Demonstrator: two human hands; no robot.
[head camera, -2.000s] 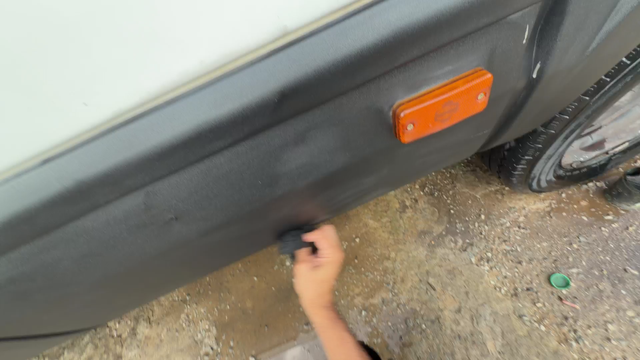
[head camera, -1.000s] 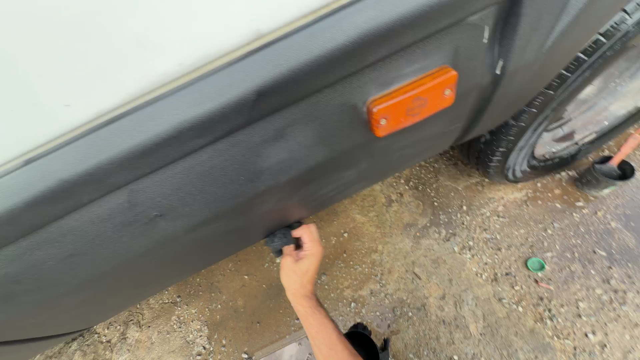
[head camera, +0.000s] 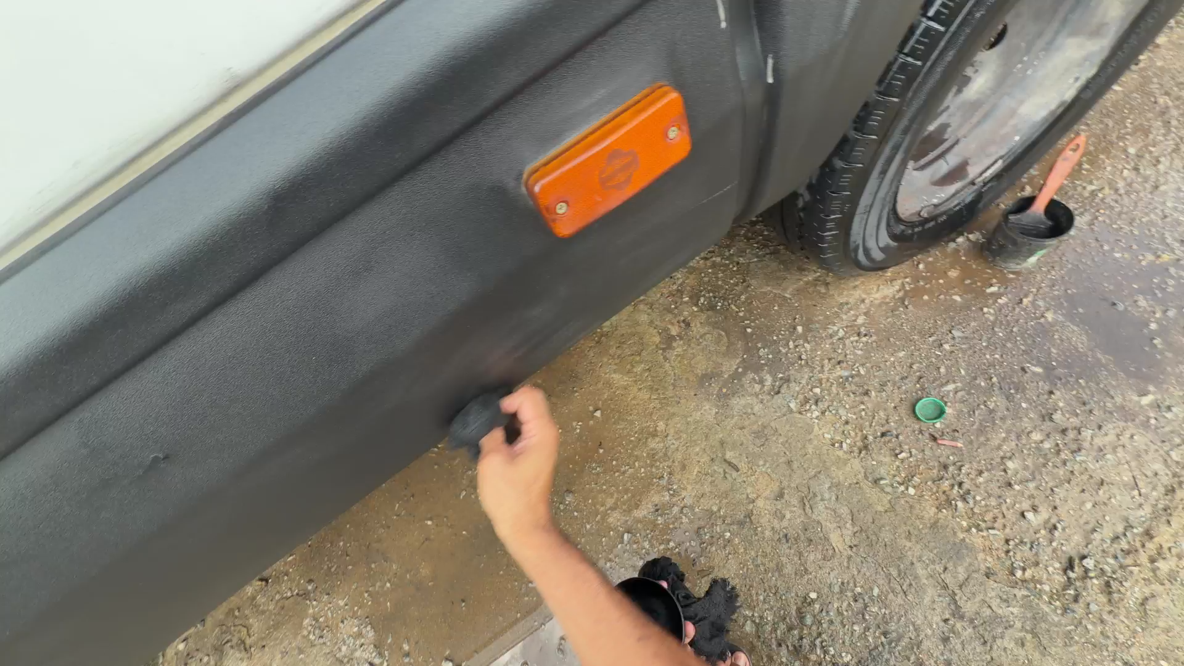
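Observation:
My right hand (head camera: 520, 462) grips a bunched black cloth (head camera: 477, 421) between thumb and fingers, against the lower edge of the dark grey vehicle side panel (head camera: 370, 305). Below, partly behind my right forearm, is a round black container (head camera: 652, 603) with a dark inside. Fingertips of my left hand (head camera: 689, 631) show at its rim; the rest of that hand is hidden. A ragged black cloth (head camera: 712, 618) hangs beside the container. An orange side marker lamp (head camera: 610, 162) is fixed to the panel with screws.
A tyre (head camera: 842, 203) with a metal wheel stands at the upper right. Beside it is a black pot (head camera: 1017, 242) holding an orange-handled brush (head camera: 1059, 176). A green ring-like cap (head camera: 930, 410) lies on the gravelly ground (head camera: 814, 481). A flat pale surface (head camera: 536, 646) shows at the bottom edge.
My right hand stays at the panel's lower edge with the black cloth. The container and hanging cloth by my left hand have come more into view, as has the pot with the brush.

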